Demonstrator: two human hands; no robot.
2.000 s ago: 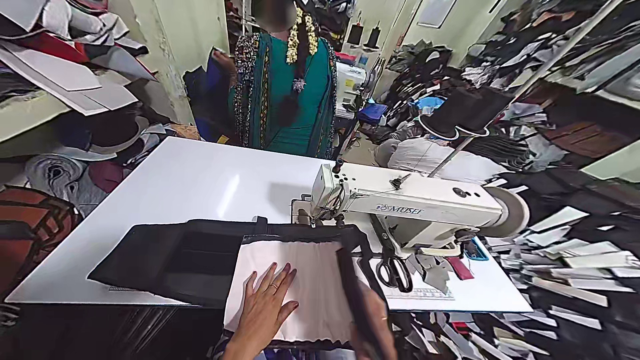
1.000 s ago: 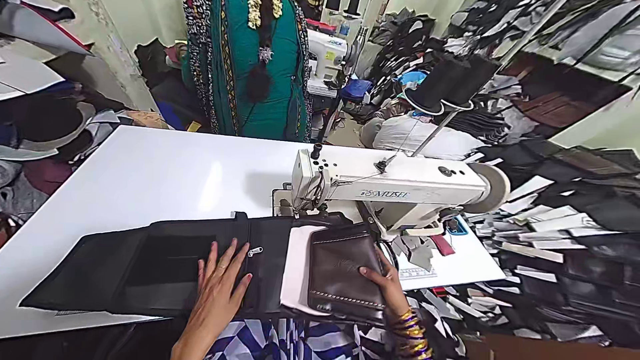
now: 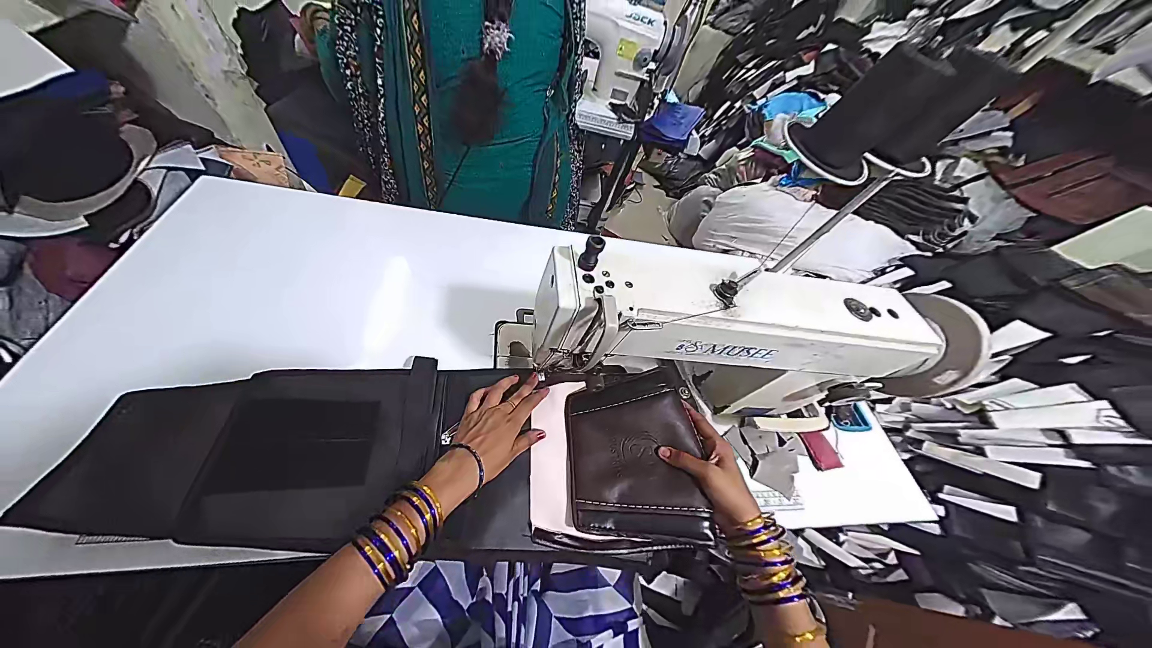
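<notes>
A long black piece of leather-like material (image 3: 297, 450) with a zip lies across the white table, its right part below the needle area of a white sewing machine (image 3: 747, 333). My left hand (image 3: 499, 418) rests on it with fingers spread, fingertips close to the presser foot. At the right end, a dark brown stitched pocket panel (image 3: 630, 459) with an embossed mark lies over a pale pink layer (image 3: 551, 459). My right hand (image 3: 711, 463) grips this panel's right edge, thumb on top and fingers partly hidden.
Grey scraps (image 3: 765, 459), a dark red scrap (image 3: 821, 450) and a blue-edged object (image 3: 850, 417) lie right of the machine. Black thread cones (image 3: 864, 112) stand behind it. A person in green (image 3: 504, 135) is beyond the table, near another sewing machine (image 3: 621, 63). Offcuts fill the right side.
My left hand has moved from the middle of the black piece toward the needle area. The brown panel, not visible two seconds ago, now lies face up under my right hand. The view has shifted.
</notes>
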